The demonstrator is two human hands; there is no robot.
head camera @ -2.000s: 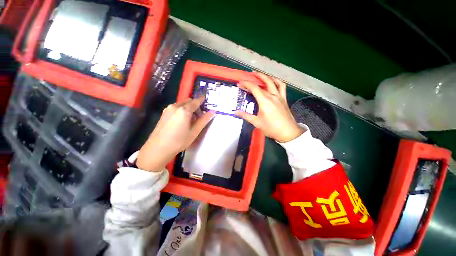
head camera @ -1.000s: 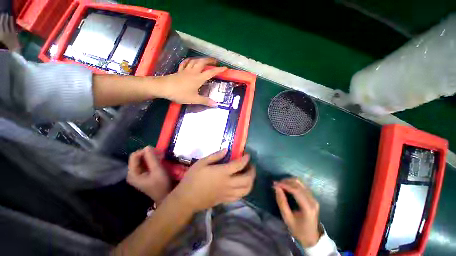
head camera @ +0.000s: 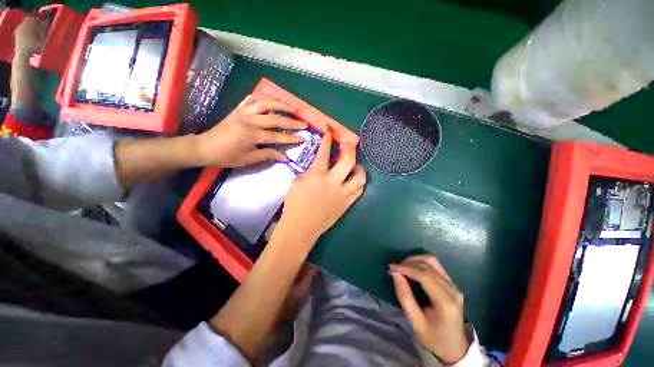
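A tablet with a large silver-white battery [head camera: 251, 197] lies in a red-orange frame [head camera: 222, 251], tilted on the bench. Another person's two hands are on its upper end, partly covering the mainboard [head camera: 305, 149]. My right hand [head camera: 434, 304] is at the lower middle, right of that frame and apart from it. Its thumb and fingertips are close together; whether anything tiny is between them cannot be told. My left hand is not visible.
The round screw dish [head camera: 400, 136] lies right of the frame. Another framed tablet [head camera: 599, 294] stands at the right; one more [head camera: 143, 64] rests on clear trays [head camera: 208, 79] at upper left. A wrapped whitish post [head camera: 574, 64] is at upper right. Another person's sleeves cross from the left.
Both my hands have left the tablet. Another person's hands have come onto it from the left, and the frame has turned clockwise. My left hand has gone out of sight.
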